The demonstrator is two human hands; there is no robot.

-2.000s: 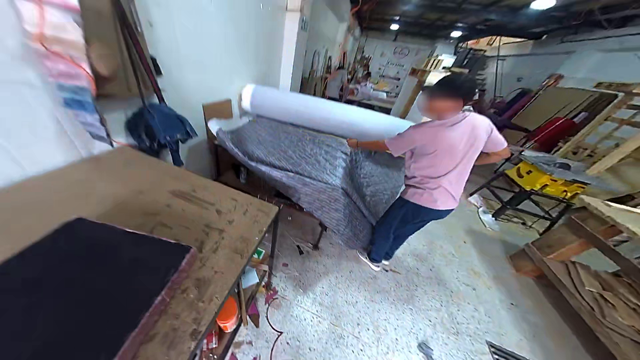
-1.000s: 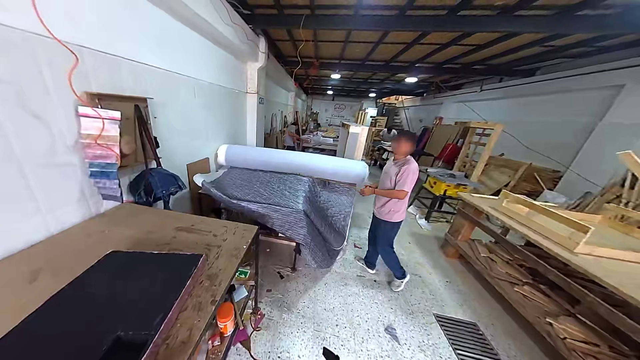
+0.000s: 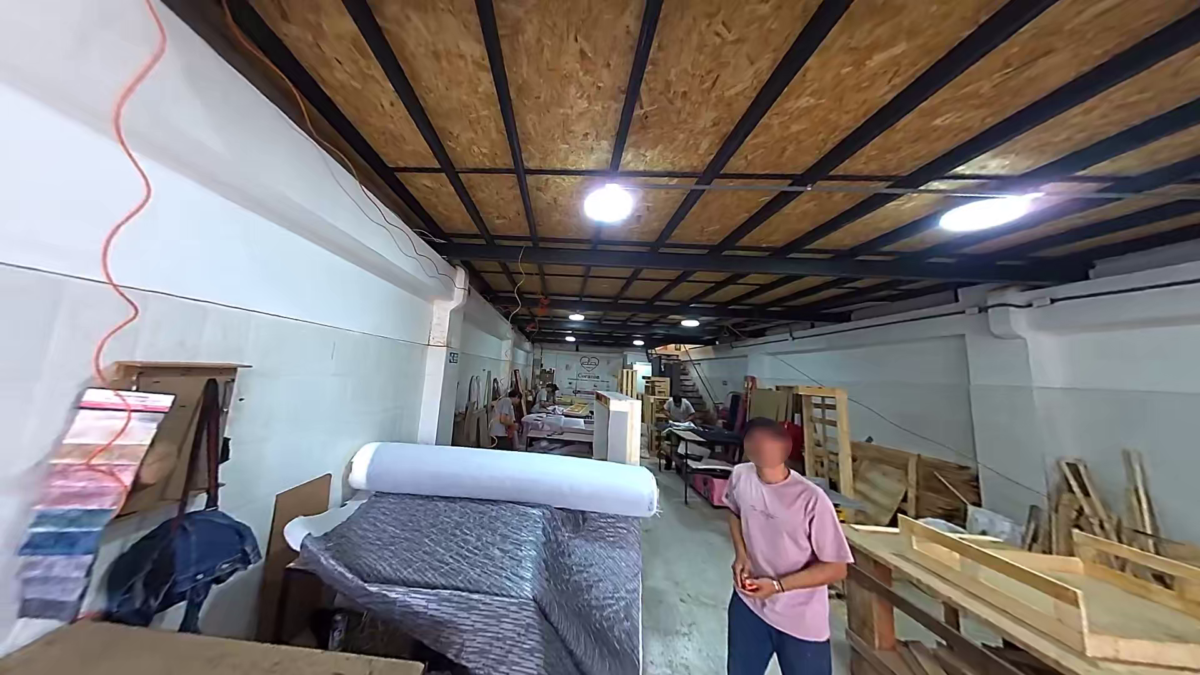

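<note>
Neither my left hand nor my right hand is in view. Ahead, slightly left, a thick roll of pale fabric [image 3: 506, 478] lies across the top of a stand. Grey patterned fabric [image 3: 469, 562] drapes down below it in folds. To the right of the roll stands a person in a pink T-shirt [image 3: 787, 544], both hands together at the waist around a small reddish thing that I cannot make out. The edge of a brown worktable [image 3: 206, 652] shows at the bottom left.
Fabric swatches [image 3: 89, 506] and a dark blue bag [image 3: 187, 562] hang on the left wall beside an orange cord [image 3: 117, 244]. A wooden bench [image 3: 994, 600] with wooden frames stands at right. Further back are co-workers at tables and a pale upright panel [image 3: 617, 427].
The view has swung up towards the ceiling. The person in pink, earlier with a hand at the fabric roll, now stands apart from it with both hands at the waist.
</note>
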